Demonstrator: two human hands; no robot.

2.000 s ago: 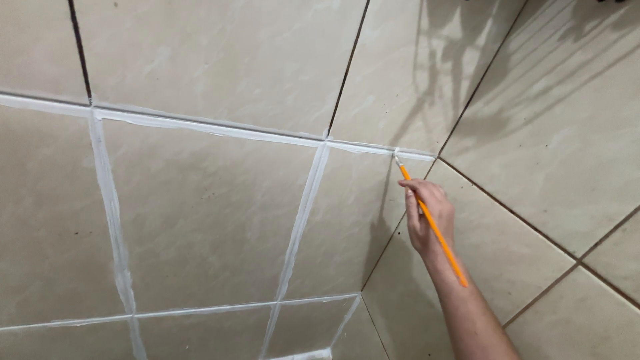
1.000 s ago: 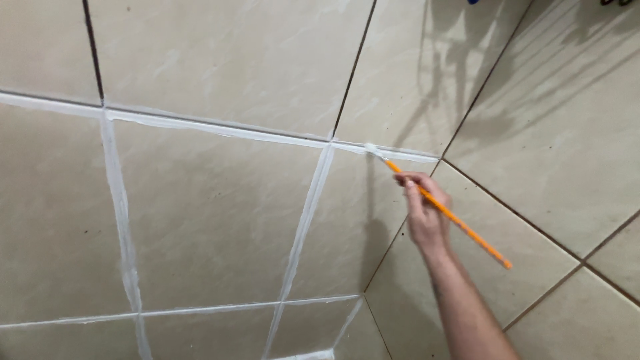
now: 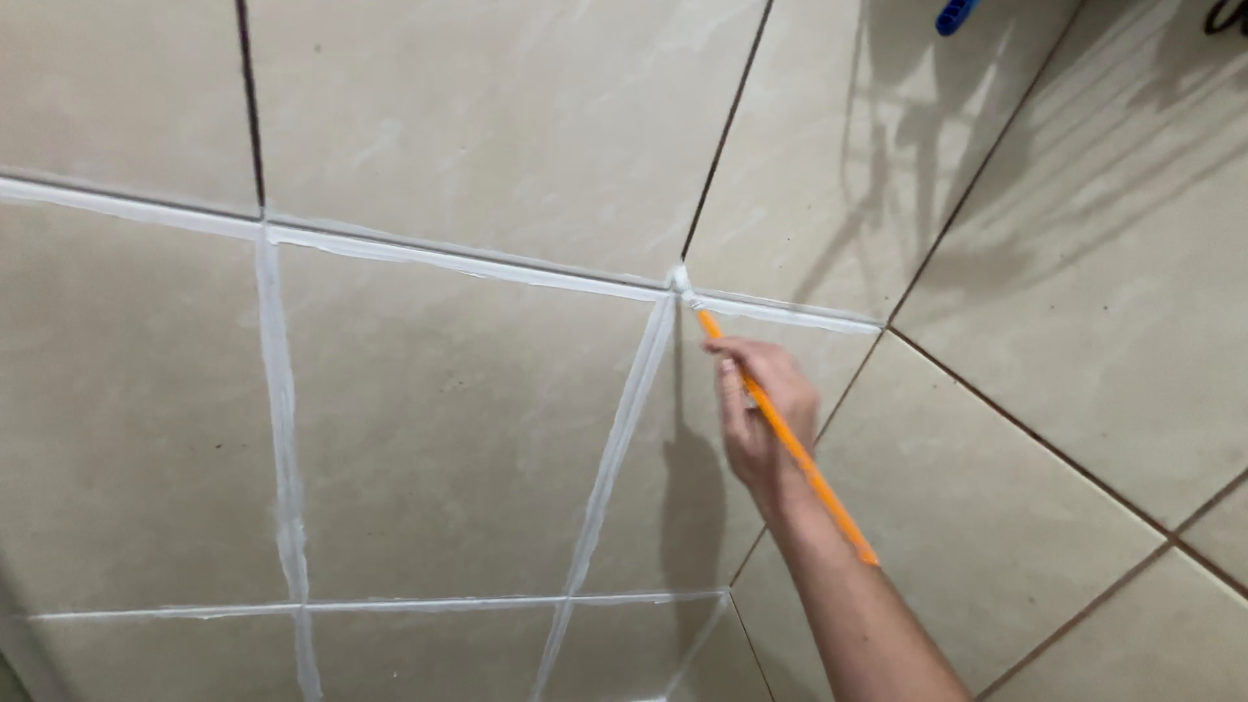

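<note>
My right hand (image 3: 770,409) holds a thin paintbrush with an orange handle (image 3: 804,458) between its fingertips. The brush tip (image 3: 682,283), coated white, touches the wall where a dark upright grout line meets the white horizontal joint (image 3: 468,261). White material covers that joint from the left edge to the wall corner, and also the upright joints (image 3: 619,439) below it. A lower horizontal joint (image 3: 429,604) is white too. My left hand is out of the frame.
Beige tiles (image 3: 468,429) cover both walls, which meet in a corner at the right. Dark grout lines (image 3: 1033,429) run over the right wall. A blue object (image 3: 955,16) shows partly at the top edge, and rack-like shadows fall near the corner.
My right hand has moved left along the horizontal joint, away from the corner, with the brush held throughout. The orange handle slants more steeply than one second ago.
</note>
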